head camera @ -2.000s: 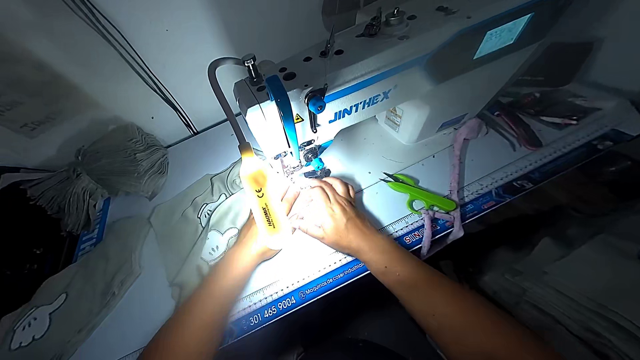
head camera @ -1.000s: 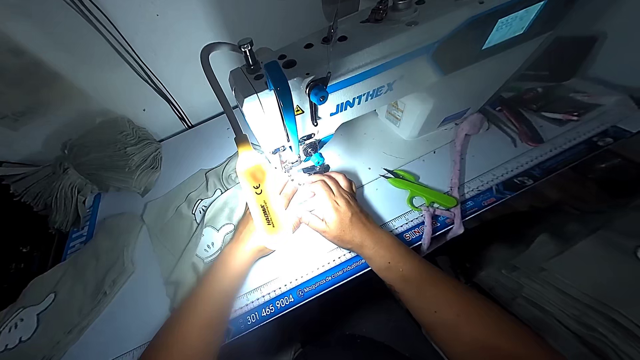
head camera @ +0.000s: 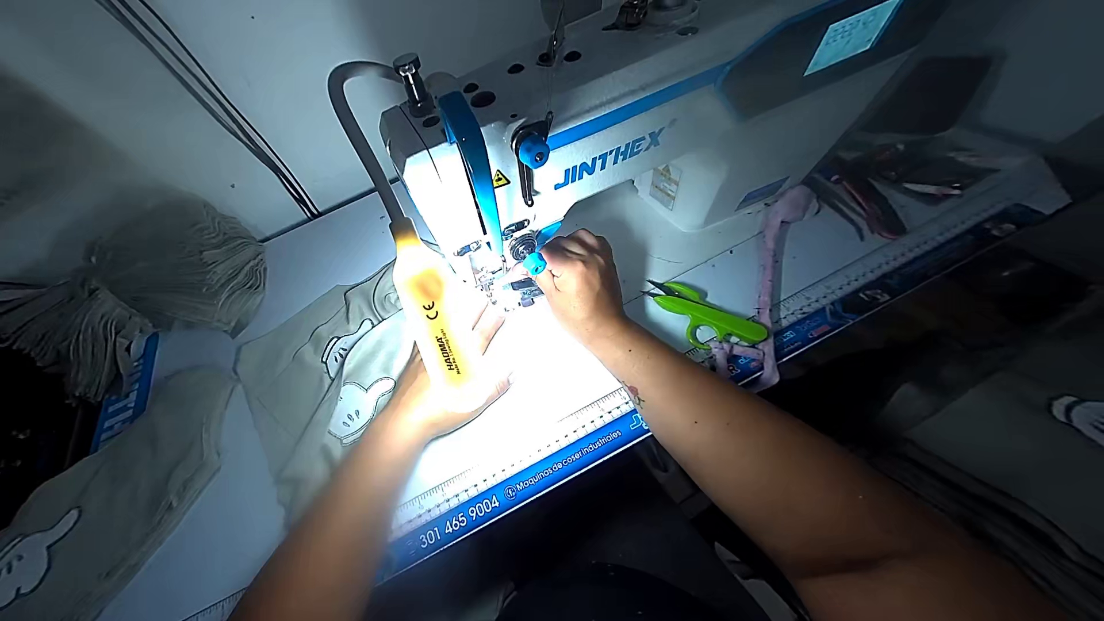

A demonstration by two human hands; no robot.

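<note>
A white and blue Jinthex sewing machine (head camera: 604,159) stands across the table. My right hand (head camera: 582,280) is raised at the needle area, its fingertips by a small blue knob (head camera: 535,263); whether they grip anything is not clear. Under the glowing yellow lamp (head camera: 435,315), my left hand (head camera: 457,379) lies low with fingers apart, partly hidden by the lamp and glare. Left of it, grey-green fabric (head camera: 302,371) with white cartoon-glove patches (head camera: 358,410) lies on the table. Green thread snips (head camera: 707,317) rest to the right of my right hand.
A pink fabric strip (head camera: 770,259) lies beside the snips. Dark-handled tools (head camera: 871,203) sit at the back right. A bundle of grey fabric strips (head camera: 172,267) and another patched piece (head camera: 129,466) are at the left. A printed ruler (head camera: 595,414) runs along the front edge.
My right hand has risen from the table beside my left hand to the machine's needle area. My left hand has shifted down and away from the needle.
</note>
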